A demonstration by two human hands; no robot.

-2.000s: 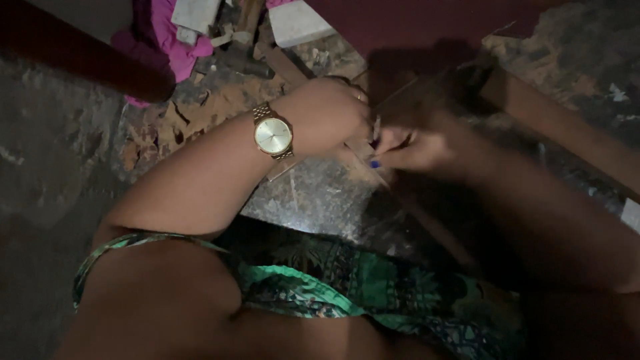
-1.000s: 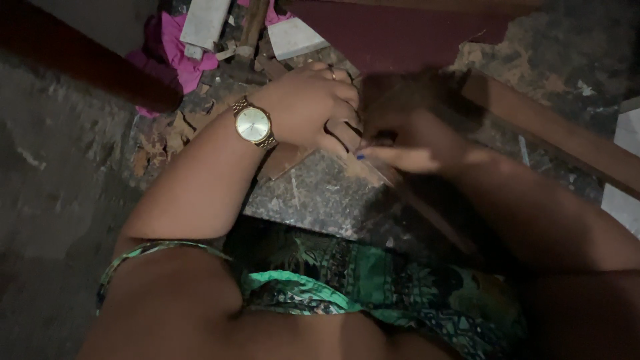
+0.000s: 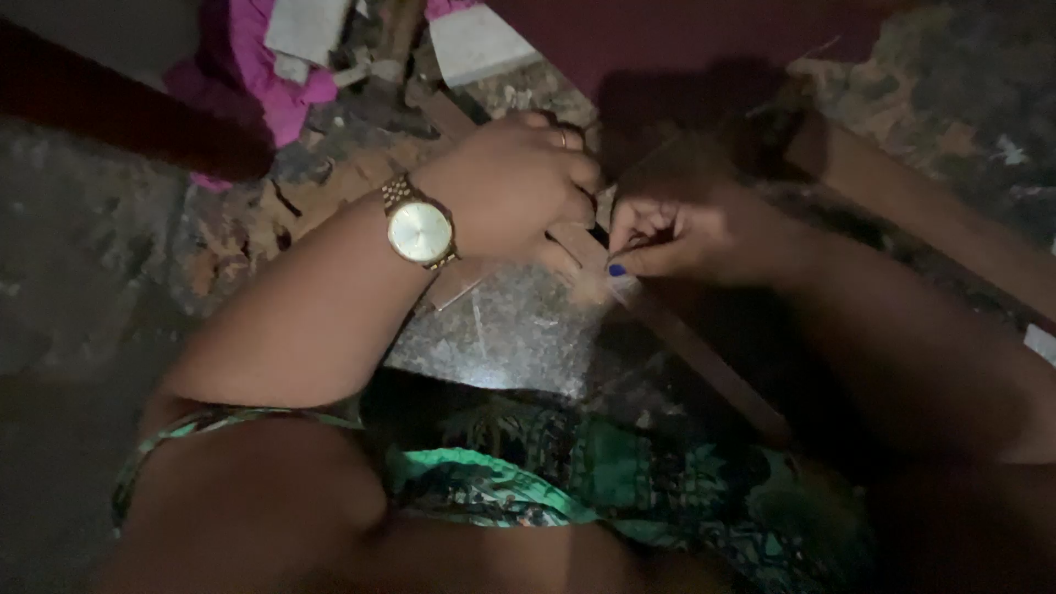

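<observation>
My left hand [image 3: 528, 186], with a wristwatch on the wrist and a ring, lies over a flat brown strip [image 3: 701, 359] and presses on its upper part. That strip runs down to the right from under my fingers. My right hand [image 3: 668, 235] is pinched close beside it, thumb and fingertips at the strip's edge; whether something thin is between them is too dim to see. Both hands are over a dark, worn, speckled surface [image 3: 511, 330]. Another brown piece [image 3: 458, 285] sticks out below my left wrist.
Pink cloth [image 3: 285, 99] and white blocks [image 3: 478, 45] lie at the upper left, near a dark round bar [image 3: 132, 107]. Brown scraps [image 3: 318, 198] are strewn left of my hand. A dark red sheet [image 3: 660, 33] is at the top, a long brown board [image 3: 932, 206] at the right.
My left hand's fingers, spread and raised one second ago, are now lower and more curled on the strip. My right hand stays close beside them.
</observation>
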